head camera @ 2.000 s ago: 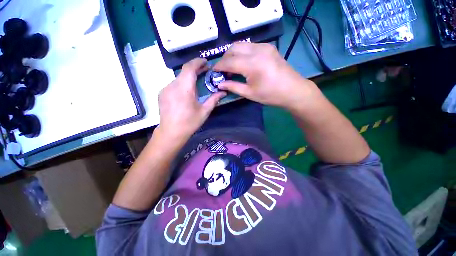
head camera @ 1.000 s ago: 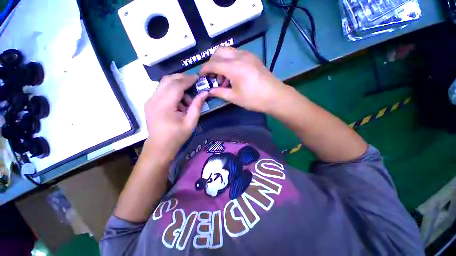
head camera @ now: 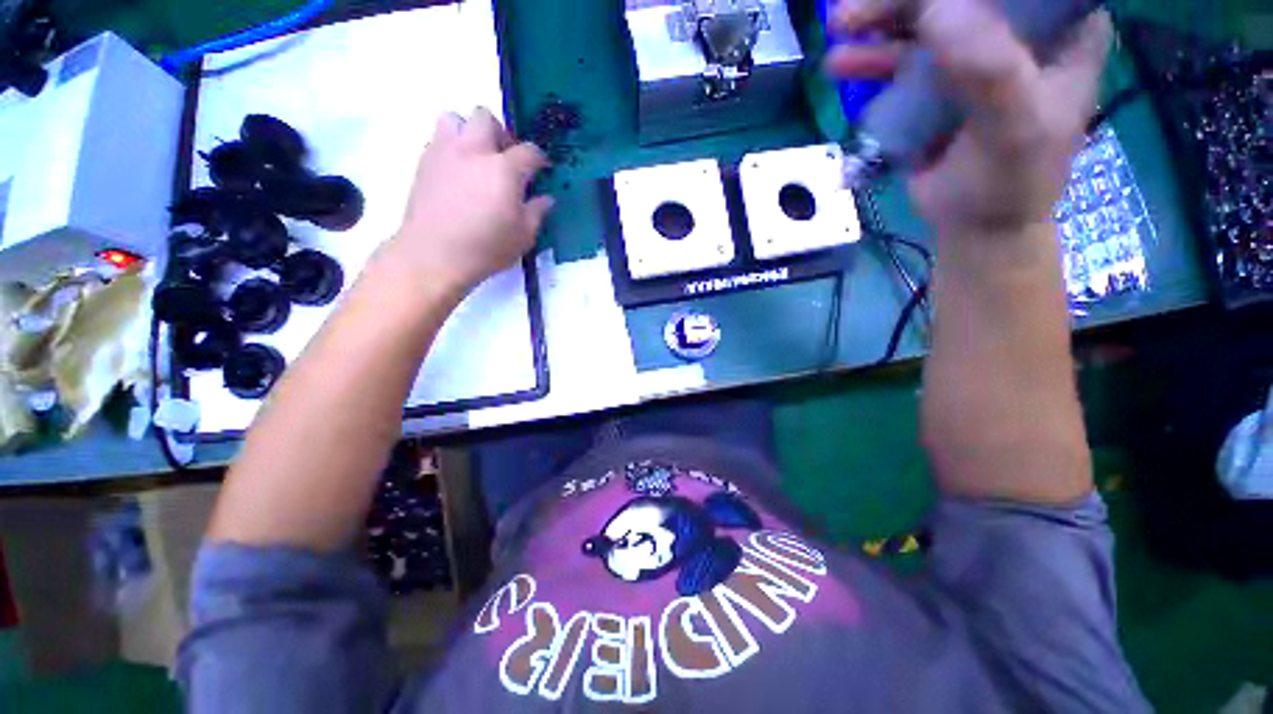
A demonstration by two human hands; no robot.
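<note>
A small round module (head camera: pixel 693 333) with a pale centre lies on the bench in front of the fixture (head camera: pixel 733 283), untouched. My right hand (head camera: pixel 998 119) is wrapped around a thick grey electric screwdriver (head camera: pixel 914 105), raised at the upper right with its tip near the right fixture block. My left hand (head camera: pixel 482 195) is at the white mat's right edge, fingers close to the pile of tiny dark screws (head camera: pixel 556 128). Its fingertips are bent and small in view; whether they pinch a screw cannot be told.
Several black round housings (head camera: pixel 258 304) stand on the white mat (head camera: pixel 433 335). A white box device (head camera: pixel 87 168) with a red light is at the far left, crumpled tan wrapping (head camera: pixel 70 342) before it. A silver-grey machine (head camera: pixel 715 63) stands behind the fixture. Clear trays (head camera: pixel 1103 230) lie at the right.
Both hands have let go of the small module, which now lies on the bench. My left hand has moved left to the screws, my right hand up and right, now holding the screwdriver. The view has shifted.
</note>
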